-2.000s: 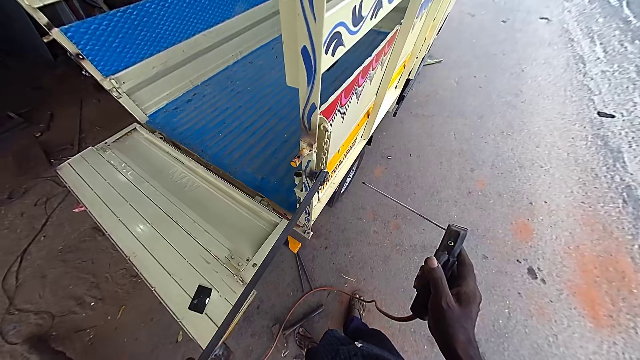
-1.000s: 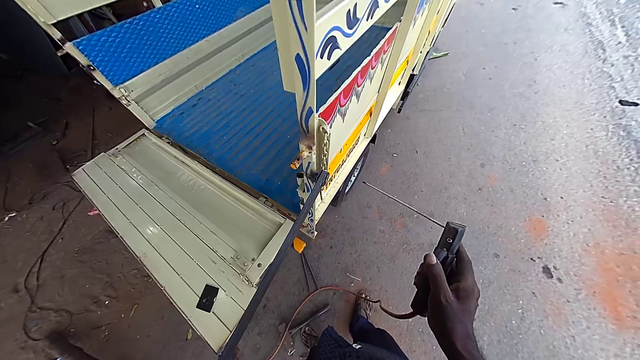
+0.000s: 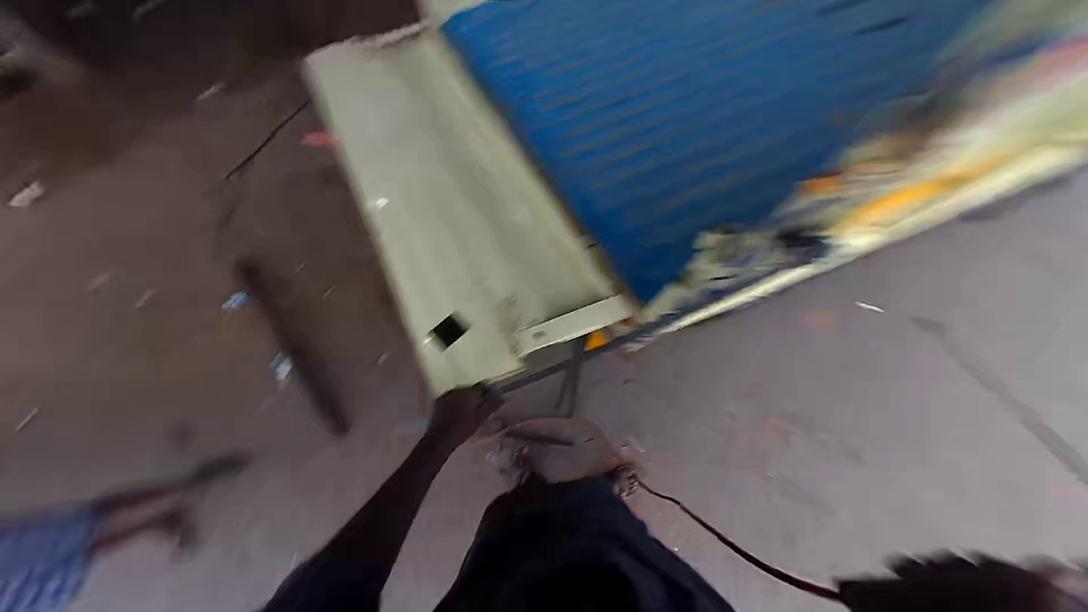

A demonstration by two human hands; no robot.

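Note:
My left hand (image 3: pixel 463 412) is at the lower corner of the cream metal tailgate (image 3: pixel 442 212), closed around the near end of a dark metal bar (image 3: pixel 544 371). The bar runs along the tailgate's side to the truck's rear corner. At the bottom right, my right hand (image 3: pixel 952 585) is dark, blurred and partly cut off by the frame edge. A reddish-brown cable (image 3: pixel 731 544) leads to it from near my feet. The welding electrode holder there barely stands out from the hand, and its rod cannot be made out. A black square patch (image 3: pixel 448 331) marks the tailgate.
The blue ribbed truck bed (image 3: pixel 663 127) lies beyond the tailgate, with its painted side panel (image 3: pixel 918 200) at right. Another person's leg and blue clothing (image 3: pixel 42 552) show at lower left. Litter dots the brown ground, and cable loops lie around my feet.
The view has swung strongly left and down and is blurred. My left hand now shows at the bar's end. My right hand, earlier raised with the electrode holder, is now at the bottom right edge.

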